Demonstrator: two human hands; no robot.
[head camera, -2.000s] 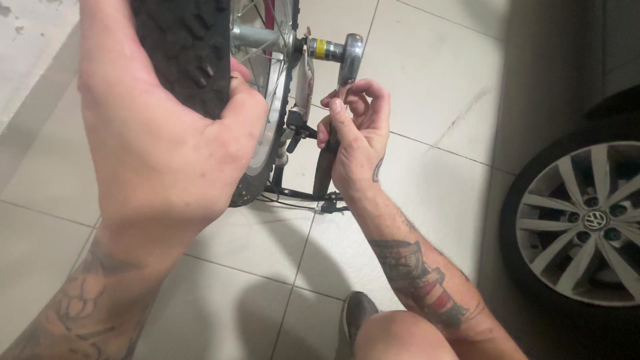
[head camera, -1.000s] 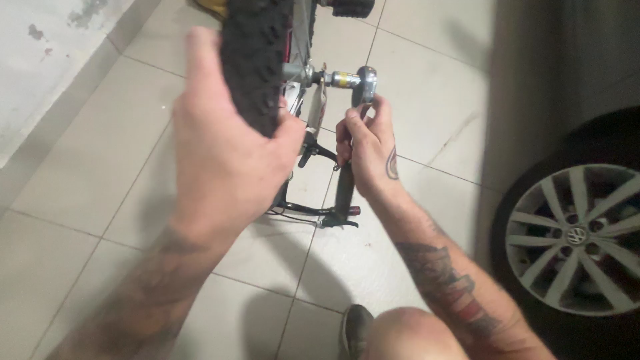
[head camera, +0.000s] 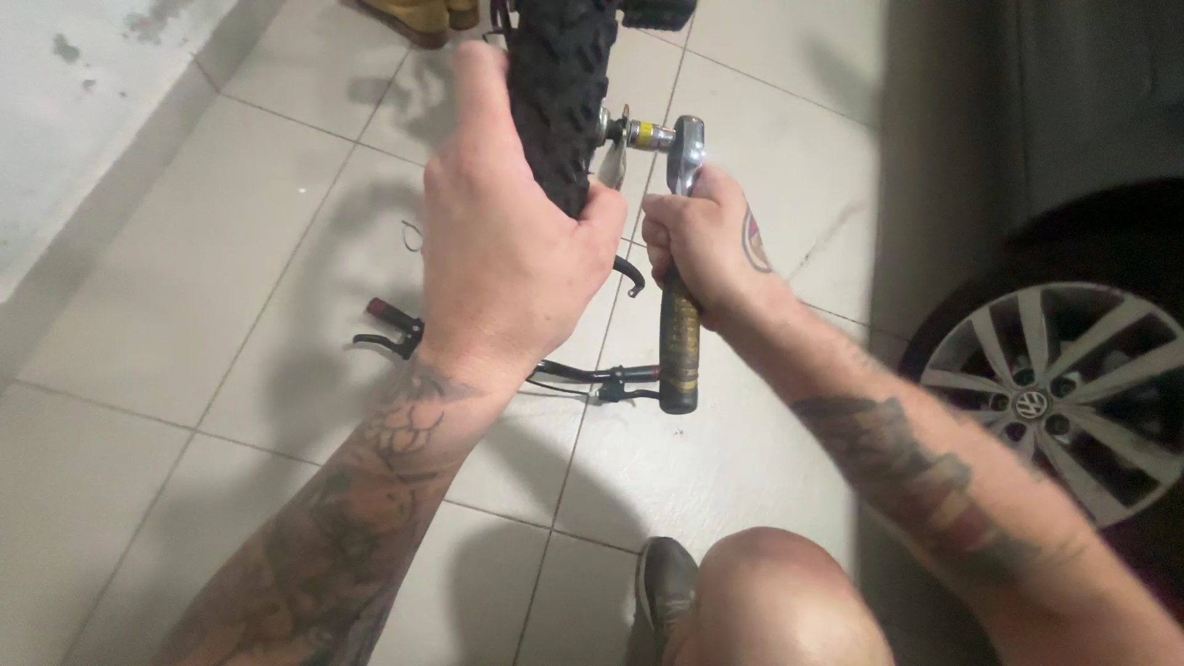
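Observation:
My left hand (head camera: 518, 240) grips the knobby black bicycle tire (head camera: 561, 102), thumb and fingers on either side of it. My right hand (head camera: 708, 236) is closed around a ratchet wrench (head camera: 680, 342), its dark handle hanging downward and its shiny head (head camera: 686, 148) at the top. From the head a chrome socket (head camera: 649, 136) with a yellow band reaches left to the wheel's axle end (head camera: 606, 127). A silver fork end (head camera: 612, 166) shows beside the axle. Under the wheel are the handlebar (head camera: 578, 372) and its brake levers, partly hidden by my left hand and wrist.
A car wheel (head camera: 1031, 404) and dark car body (head camera: 1082, 111) stand at the right. A scuffed white wall (head camera: 92, 102) runs along the left. Tan boots (head camera: 416, 14) and another tire part (head camera: 659, 11) are at the top. My shoe (head camera: 666, 578) rests on the tiled floor (head camera: 277, 277).
The tire now looks more edge-on, and both handlebar ends show. My right hand has gone from fingers raised near the ratchet's head to a closed grip on its handle. The view has shifted.

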